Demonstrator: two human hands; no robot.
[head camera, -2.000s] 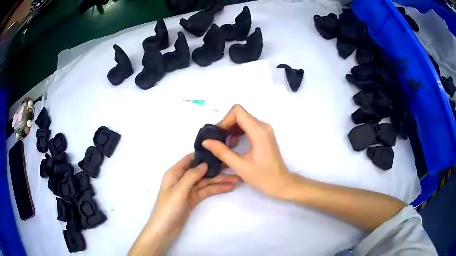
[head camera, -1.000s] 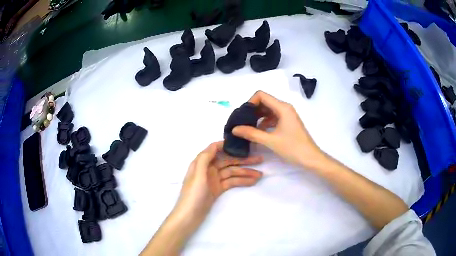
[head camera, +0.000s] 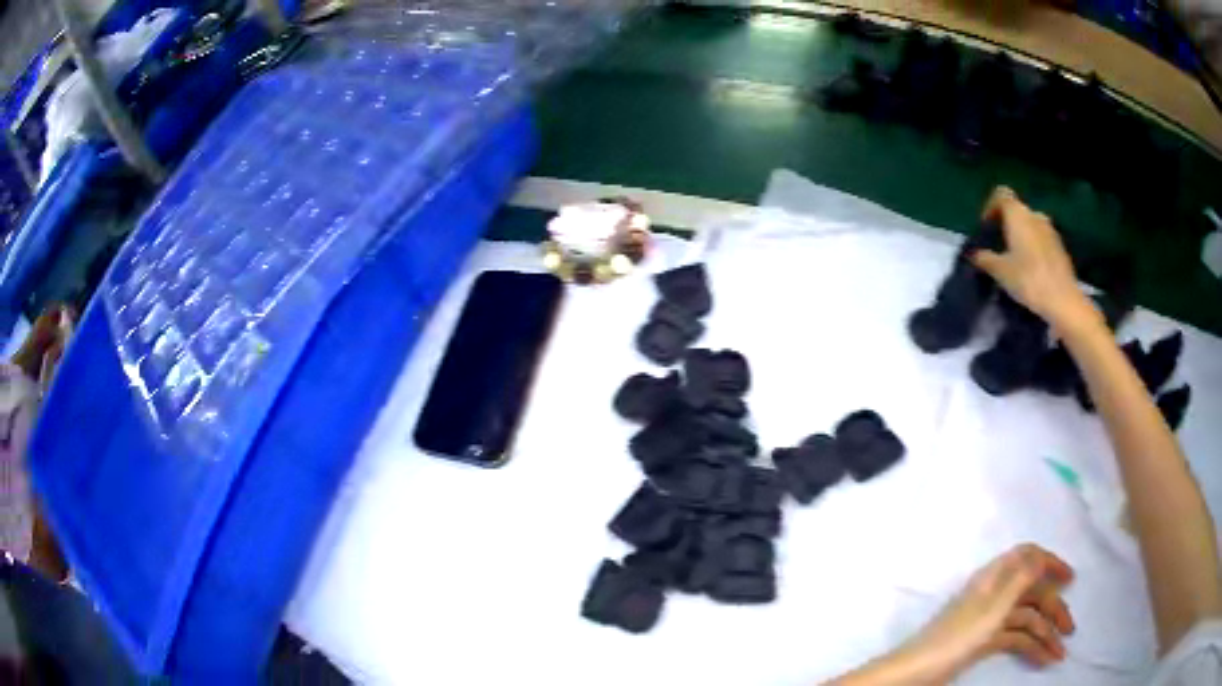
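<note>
My right hand (head camera: 1032, 261) is at the upper right, over the row of black joined pieces, with thumb and fingers around the top of a dark piece (head camera: 968, 275). The hand and overlap hide where this piece ends and its neighbours begin. Other joined pieces (head camera: 1008, 365) stand close together under and beside my right wrist. My left hand (head camera: 1002, 606) is low at the right over the white sheet, empty, with fingers loosely bent and apart. Squarish black parts (head camera: 704, 476) lie in a loose pile at the middle. A small teal needle tip (head camera: 1064, 472) lies between my arms.
A dark phone (head camera: 492, 369) and a beaded ornament (head camera: 596, 241) lie left of the pile. A blue bin (head camera: 288, 429) with a clear blister tray (head camera: 268, 241) on it fills the left. More dark parts (head camera: 965, 94) are on the green bench top beyond the white sheet (head camera: 831, 576).
The view has swung left, bringing the left bin and phone into sight. My right hand has moved from the near middle to the far row with the black piece. My left hand has parted from it.
</note>
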